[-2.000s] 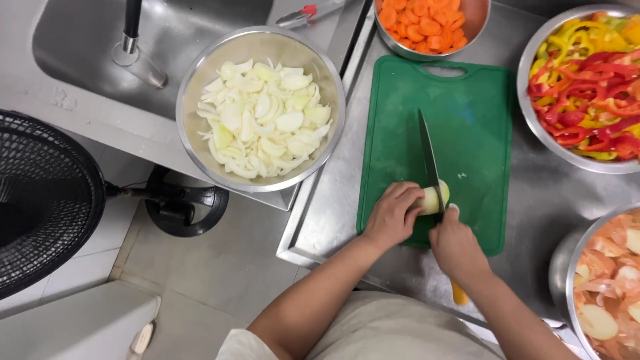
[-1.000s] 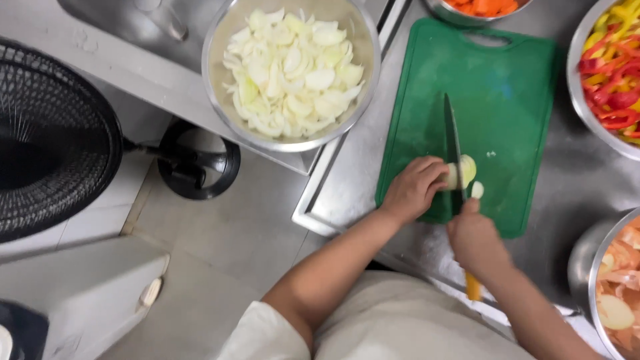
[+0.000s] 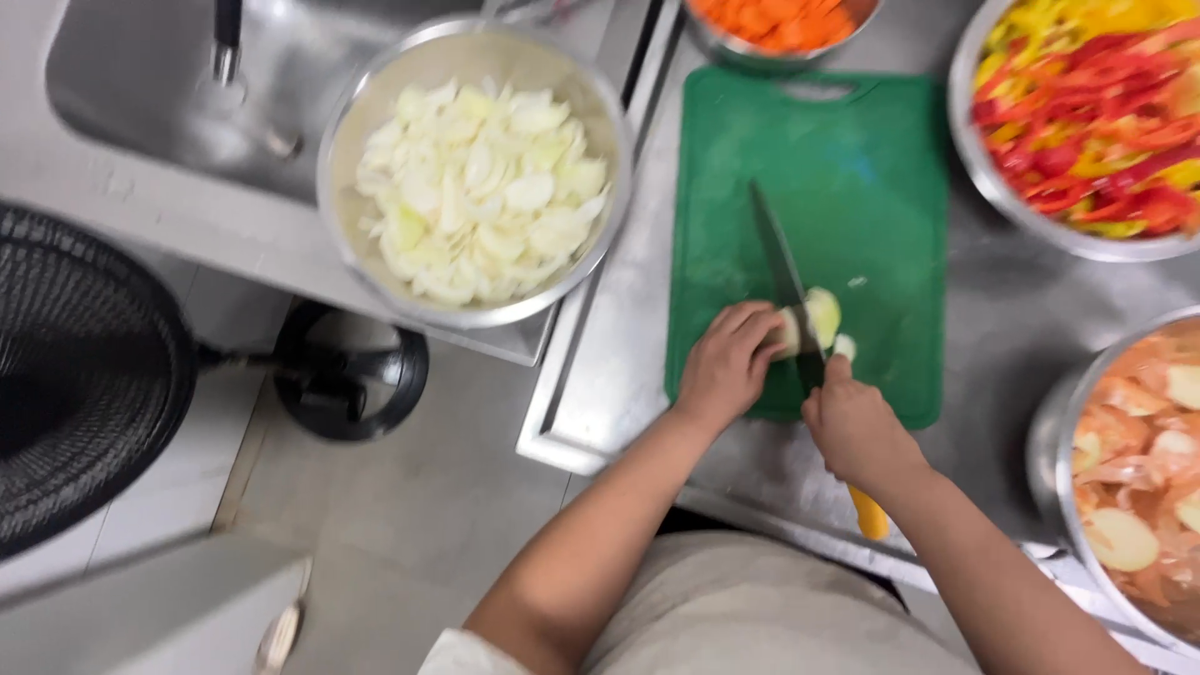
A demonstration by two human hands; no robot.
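Observation:
On a green cutting board [image 3: 811, 159] my left hand [image 3: 731, 361] holds a piece of peeled onion [image 3: 785, 333] at the board's lower part. My right hand [image 3: 861, 422] grips a kitchen knife [image 3: 778, 248] by its yellow handle, the blade angled up and to the left. The blade lies against the onion, close to my left fingertips. Cut onion pieces [image 3: 824, 317] rest just right of the blade. A steel bowl of sliced onion [image 3: 483, 192] stands left of the board.
A bowl of sliced carrots [image 3: 787, 23] touches the board's top end. Bowls of pepper strips [image 3: 1106, 122] and of onion pieces in reddish liquid [image 3: 1125, 534] stand right. A sink [image 3: 159, 84] is upper left, a black fan [image 3: 84, 375] below it.
More onion has been cut: a larger piece now lies right of the blade, beside a small one. Both hands remain at the board's lower part.

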